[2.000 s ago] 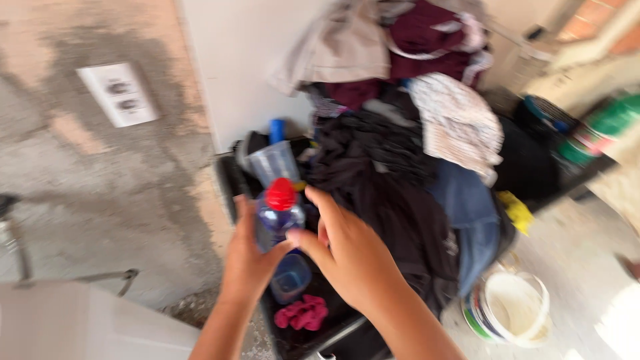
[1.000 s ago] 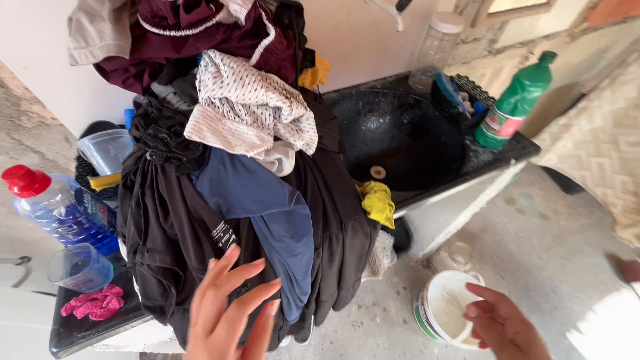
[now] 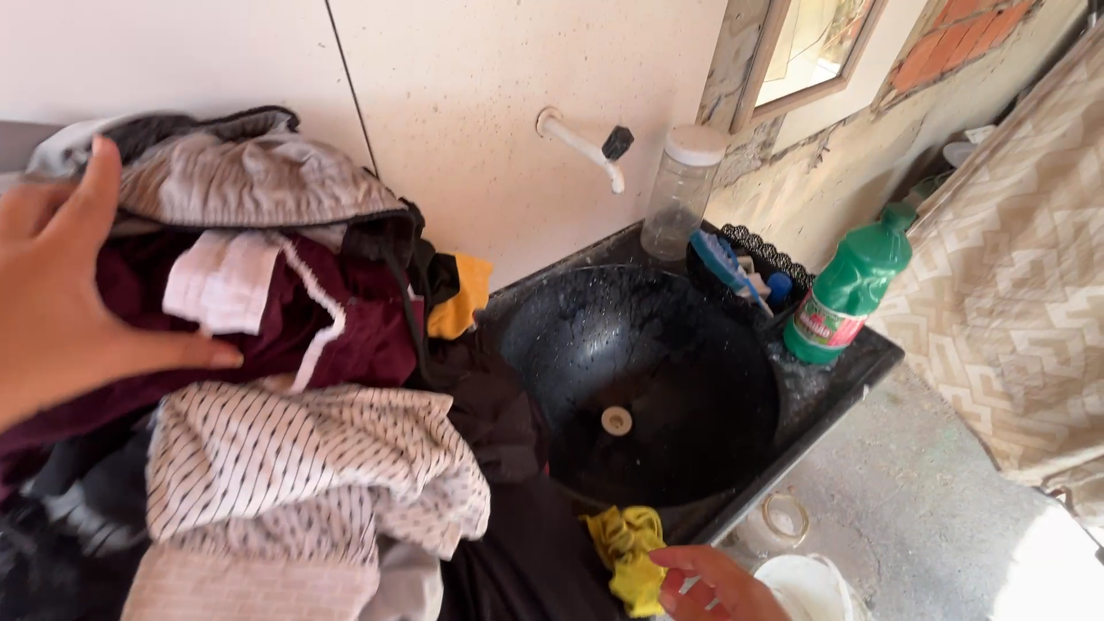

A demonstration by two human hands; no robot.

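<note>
My left hand (image 3: pixel 78 293) is spread, thumb and fingers apart, over maroon cloth (image 3: pixel 362 336) in a large pile of laundry at the left; it grips nothing visible. Above the maroon cloth lies a grey garment with a gathered waistband (image 3: pixel 267 185). A white cloth with dark dashes (image 3: pixel 302 474) drapes across the front of the pile. At the bottom, the fingertips of my right hand (image 3: pixel 716 586) are at a yellow cloth (image 3: pixel 634 561) hanging at the sink's front edge. Whether they grip it is unclear.
Right of the pile is a black round sink (image 3: pixel 647 371) under a white tap (image 3: pixel 582 151). A clear jar (image 3: pixel 681 194), a black basket with brushes (image 3: pixel 750 267) and a green bottle (image 3: pixel 854 285) stand around its far right rim. A white bucket (image 3: pixel 811 586) sits on the floor.
My left hand has moved from the front of the clothes to over the maroon cloth. My right hand has come to the yellow cloth from near the bucket. The view has swung toward the sink.
</note>
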